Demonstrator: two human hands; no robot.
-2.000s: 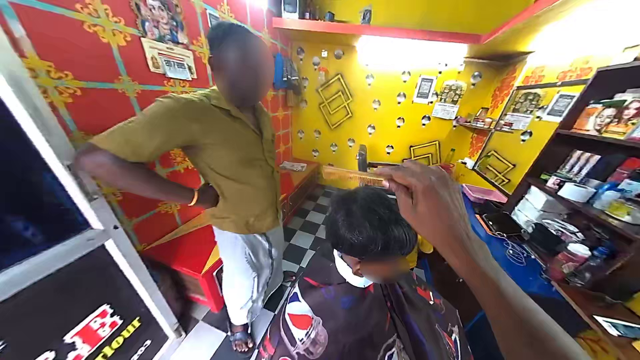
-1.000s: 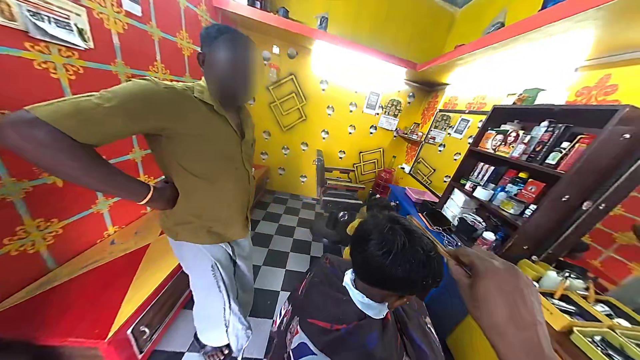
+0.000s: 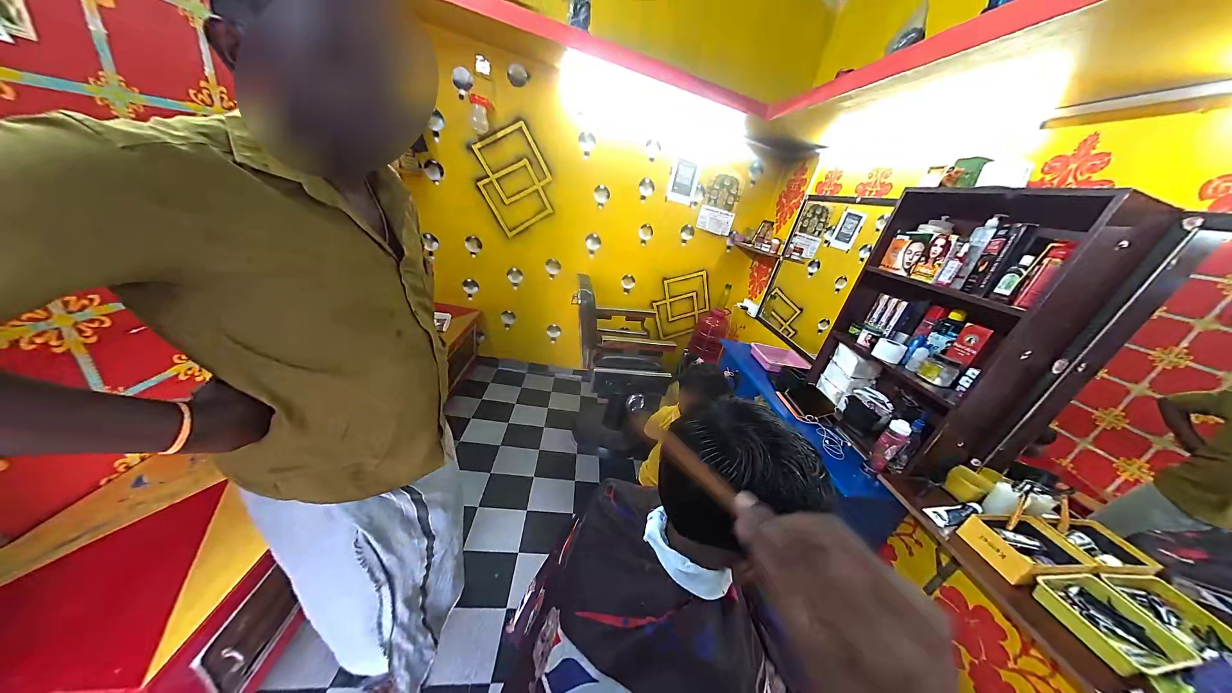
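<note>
My right hand (image 3: 842, 587), blurred, grips a brown comb (image 3: 698, 469) by its near end. The comb lies against the back and left side of the dark-haired head (image 3: 756, 452) of a seated person. A white strip (image 3: 685, 568) wraps that person's neck, above a dark patterned barber's cape (image 3: 616, 606) over the shoulders. My left hand is not in the picture.
A person in an olive shirt (image 3: 289, 318) stands close at left, hand at the waist. Someone in yellow (image 3: 659, 443) is beyond the seated head. A dark shelf (image 3: 1020, 327) of bottles, a blue counter (image 3: 770, 385) and yellow trays of tools (image 3: 1107, 626) stand at right.
The comb, earlier raised above the head, then at its right side, is now low across the back and left side. The view has shifted, and the standing person appears closer.
</note>
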